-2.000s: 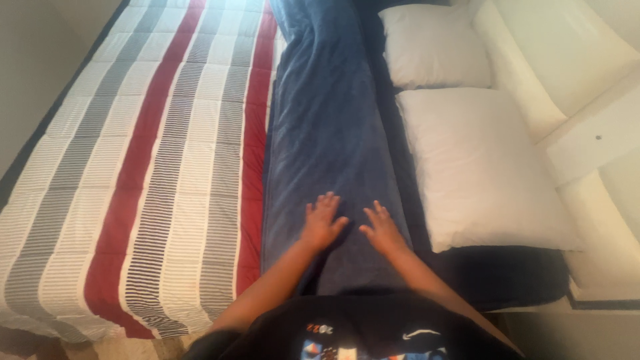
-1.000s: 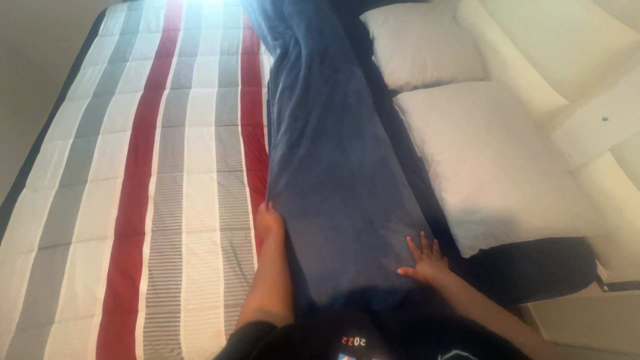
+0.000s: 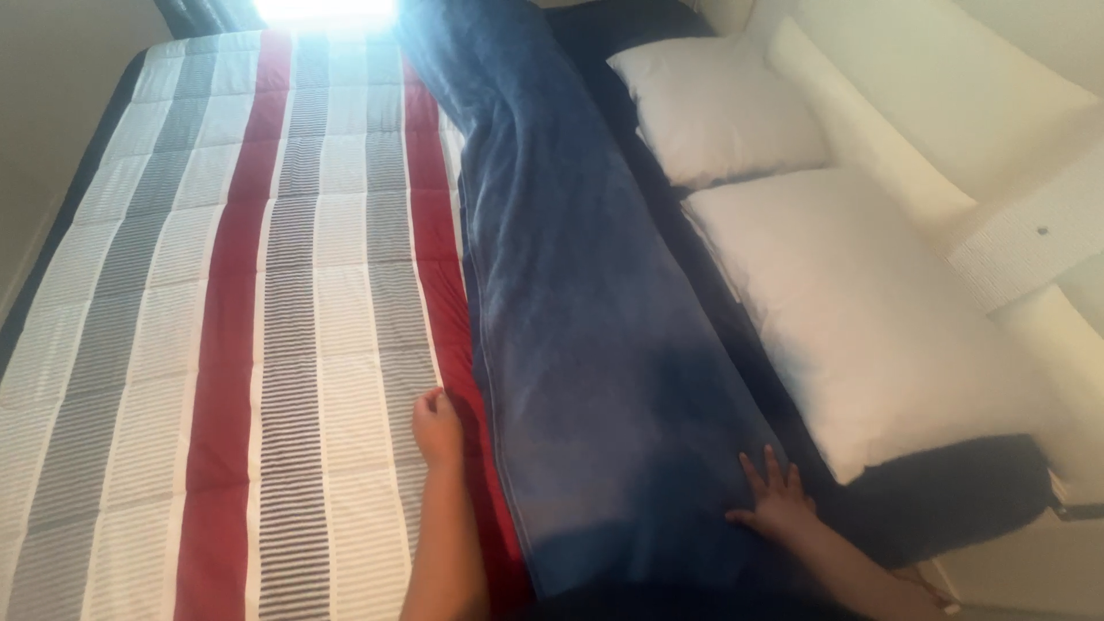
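Note:
A striped quilt [image 3: 289, 345] in white, grey and red covers the left part of a bed. Beside it, a blue plush blanket [image 3: 595, 345] lies in a long band. My left hand [image 3: 437, 423] rests on the quilt near its right red stripe, fingers curled; whether it pinches the cloth is not clear. With fingers spread, my right hand [image 3: 776, 500] lies flat on the blanket near its right edge. Two white pillows, a nearer one [image 3: 854, 302] and a farther one [image 3: 720, 108], rest on the dark blue sheet [image 3: 940, 500] to the right.
A pale padded headboard [image 3: 931, 103] runs along the right side of the bed. Bright light shines at the far end, next to a dark curtain [image 3: 207, 13]. A bare wall [image 3: 52, 112] stands at the left.
My left hand has moved left from the blanket, past its edge, onto the quilt. My right hand has moved right across the blanket to near its right edge.

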